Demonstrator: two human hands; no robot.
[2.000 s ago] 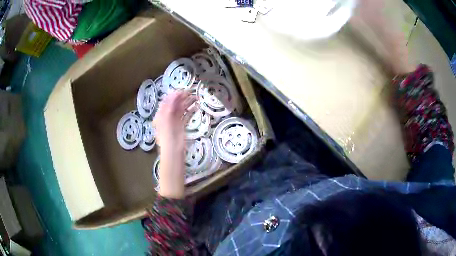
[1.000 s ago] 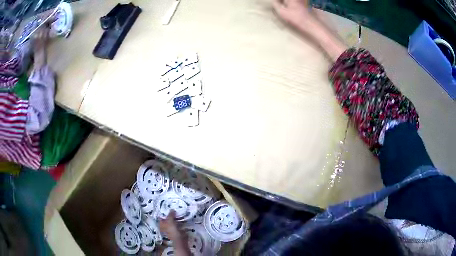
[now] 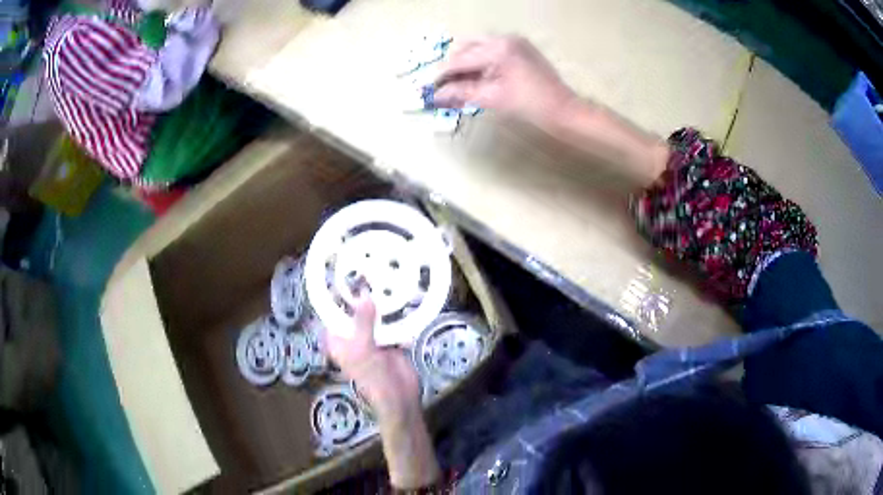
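My left hand (image 3: 380, 372) holds a round white slotted disc (image 3: 397, 259) above the open carton (image 3: 160, 377). Its fingers are on the disc's near left part. More white discs (image 3: 451, 348) lie in the carton below. My right hand (image 3: 503, 82) is over the bench at the small pieces, fingertips at a small dark-blue piece (image 3: 429, 96); the hand is blurred, so I cannot tell whether it grips the piece. Small white pieces (image 3: 447, 118) lie around the fingertips, partly hidden by the hand.
The cardboard-covered bench (image 3: 581, 232) has a taped edge beside the carton. A person in red-and-white stripes (image 3: 92, 87) is at the upper left. A blue tape dispenser (image 3: 862, 118) is at the right rim. A dark object is cut off at the top edge.
My left hand has lifted a disc from the carton. My right hand has come from the far side of the bench to the small pieces. The view has shifted back toward the carton.
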